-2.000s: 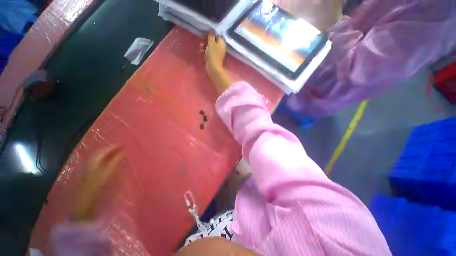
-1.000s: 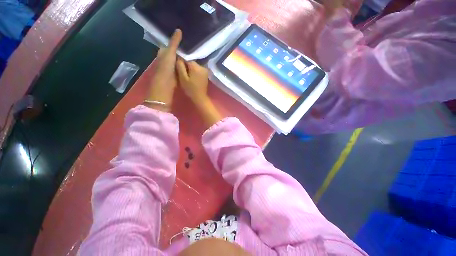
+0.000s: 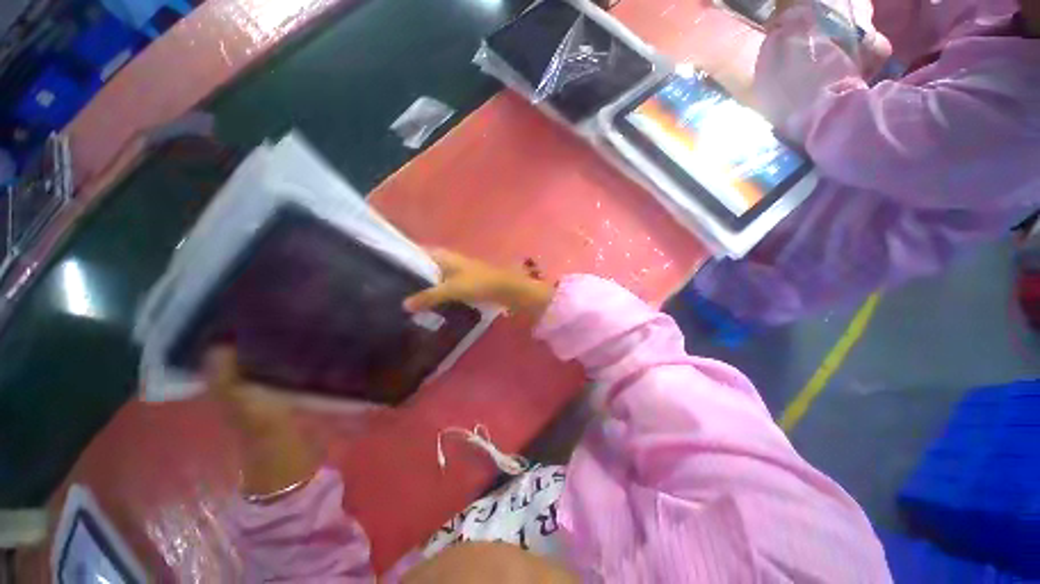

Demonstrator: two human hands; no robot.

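A stack of dark tablets (image 3: 331,308) with white sleeves (image 3: 308,183) between them is held tilted above the red bench and the belt's edge. The top tablet's dark face has a small pale label near its right end. My left hand (image 3: 257,416) grips the stack's near left edge and is blurred. My right hand (image 3: 473,285) grips its right end, with fingers over the top tablet near the label.
A lit tablet (image 3: 718,143) lies on white sleeves at the back right, beside a dark tablet (image 3: 570,57) with shiny film. A clear plastic scrap (image 3: 421,121) is on the green belt. Another tablet (image 3: 91,553) shows at lower left. A person's pink sleeve (image 3: 912,126) and blue crates (image 3: 975,479) are at right.
Both hands have moved the stack from the back of the bench toward the lower left and lifted it. Another dark tablet with film now shows at the back.
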